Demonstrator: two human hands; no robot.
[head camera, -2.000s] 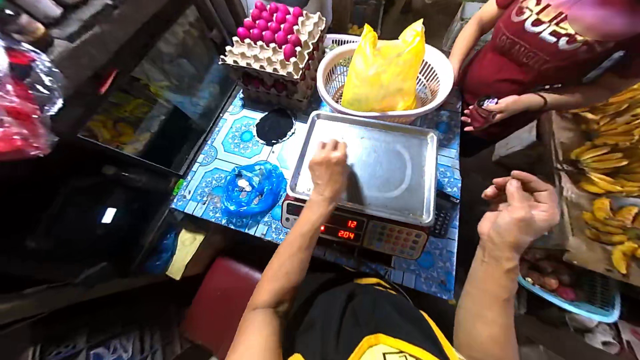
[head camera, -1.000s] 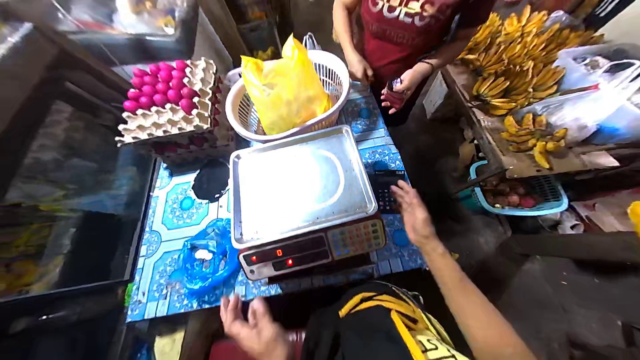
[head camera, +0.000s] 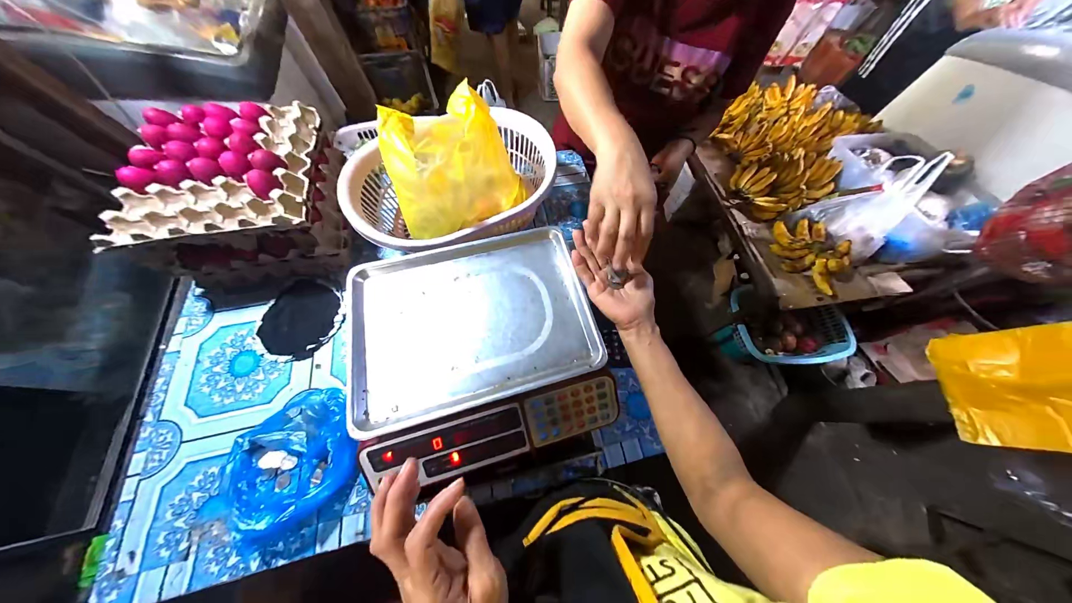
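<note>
My right hand is palm up past the right edge of the scale's metal tray, with a few coins on it. Another person's hand reaches down from above, its fingertips at those coins. In front of the digital scale, my left hand is raised with fingers apart and holds nothing. Left of the scale, a blue plastic bag lies open on the patterned tablecloth with coins inside. A yellow plastic bag stands in a white plastic basket behind the tray.
Egg trays bearing pink eggs are stacked at the back left, near a round black object. At the right are bananas and plastic bags on a wooden stand, above a blue basket.
My right hand has reached outward and turned palm up. The other person's hand has come forward over it. My left hand has risen toward the front of the scale.
</note>
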